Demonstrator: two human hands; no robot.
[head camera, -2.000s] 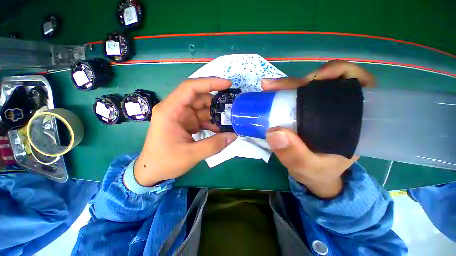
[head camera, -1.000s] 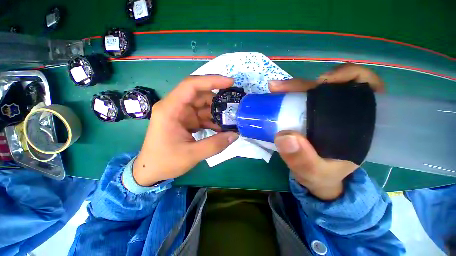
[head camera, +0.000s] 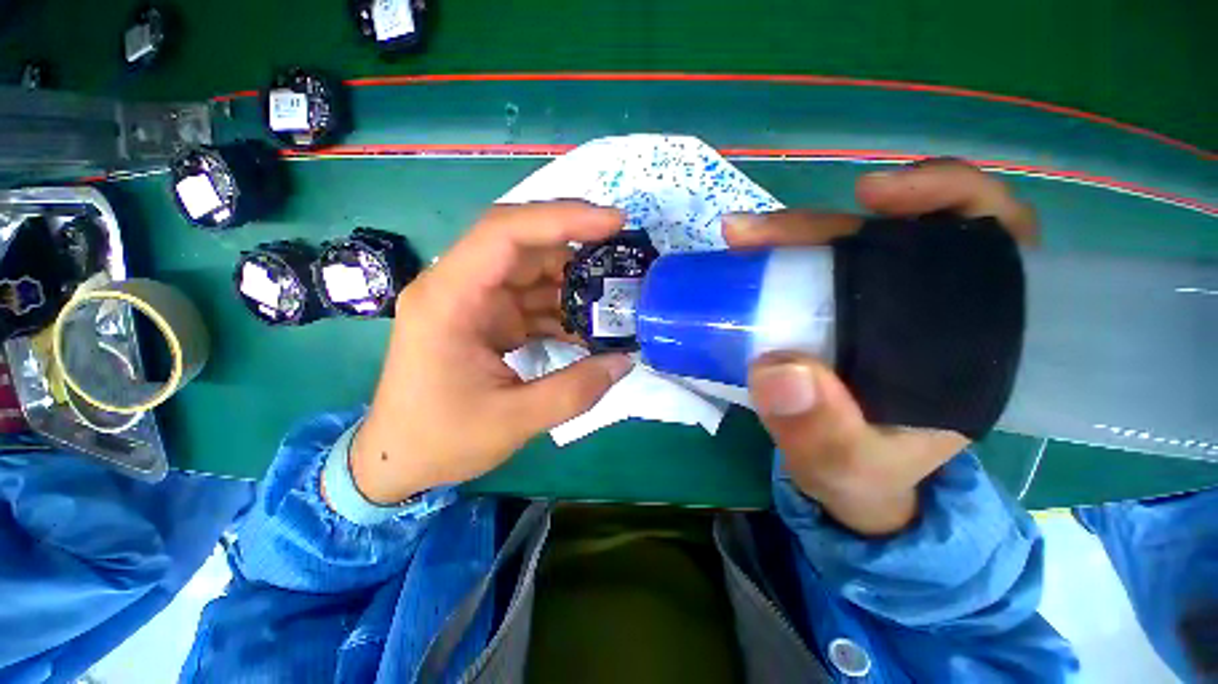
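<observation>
My left hand holds a round black electronic module by its edges between thumb and fingers, its white square label facing up. My right hand grips the large dispensing syringe around its front part, near the black grip sleeve. The syringe lies nearly level, and its blue front end points left and covers the module's right side. The needle tip is hidden, so contact with the module cannot be told. A white cloth with blue specks lies under both hands.
Two modules stand side by side left of my left hand. Several more stand farther back and on the belt, near a grey guide rail. A shiny tray with a tape roll is at the left. Blue sleeves of other people show at both lower sides.
The syringe and my right hand have shifted slightly right, showing more of the module's label. The far belt module has moved right in view. My left hand keeps its hold.
</observation>
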